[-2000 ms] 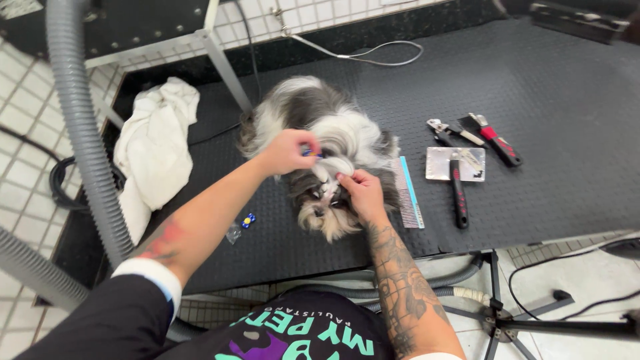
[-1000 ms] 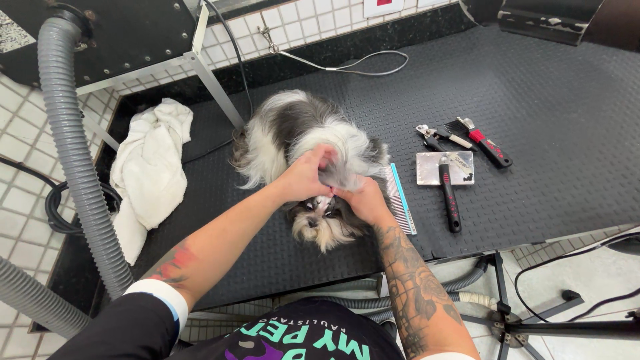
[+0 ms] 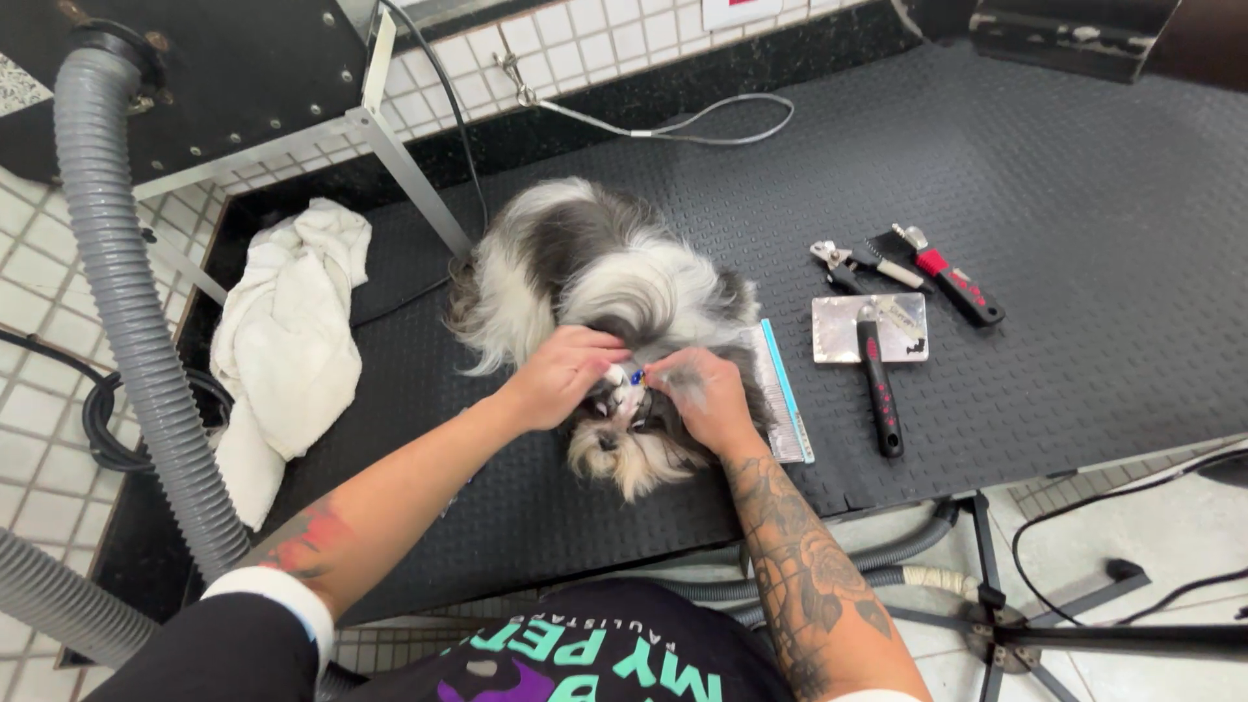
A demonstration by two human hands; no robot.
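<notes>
A long-haired grey and white dog lies on the black ribbed mat, its face toward me. My left hand is at the top of its head, fingers closed on the head hair. From the other side my right hand pinches at a small blue hair ornament on the head, between the two hands. Whether the ornament is fixed in the hair cannot be told. Beside my right hand lies a metal comb with a light-blue spine, partly under the dog's hair.
To the right lie a slicker brush, nail clippers and a red-and-black grooming tool. A white towel is at the left, near a grey hose. A cable loop lies along the back edge.
Two seconds ago my left hand was raised higher above the dog's head, and the blue ornament lay on the mat near the front left. Now the ornament is at the head between my hands.
</notes>
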